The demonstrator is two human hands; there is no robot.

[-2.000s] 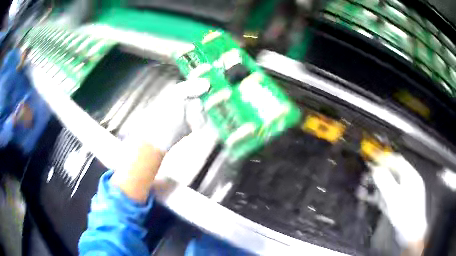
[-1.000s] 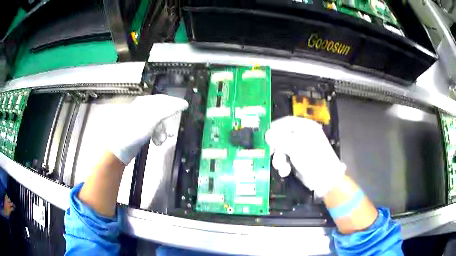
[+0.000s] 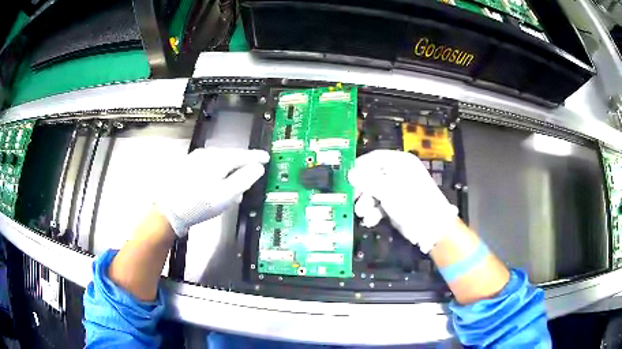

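A green circuit board [image 3: 293, 225] with cream connectors and one black part lies lengthwise on the black carrier fixture [image 3: 402, 262], left of its middle. The fixture's right part shows pockets and an orange-yellow patch. My left hand [image 3: 211, 187], in a white knit glove, is at the board's left edge with its fingertips close to it; whether they touch is unclear. My right hand [image 3: 402, 194], gloved with a light blue band at the wrist, is at the board's right edge, fingers bent, fingertips at the edge. Its grip is partly hidden.
The fixture sits between the silver conveyor rails [image 3: 307, 310]. More green boards [image 3: 15, 160] stand at the far left and far right. A deep black box [image 3: 382, 37] with yellow "Gooosun" lettering, holding boards, is behind the line. A green-matted shelf [image 3: 102, 71] is at the back left.
The board now appears slightly further left and higher in view, along with the fixture. My hands have stayed beside it, with the left fingertips nearer its left edge. Earlier, my left hand held the board raised and tilted.
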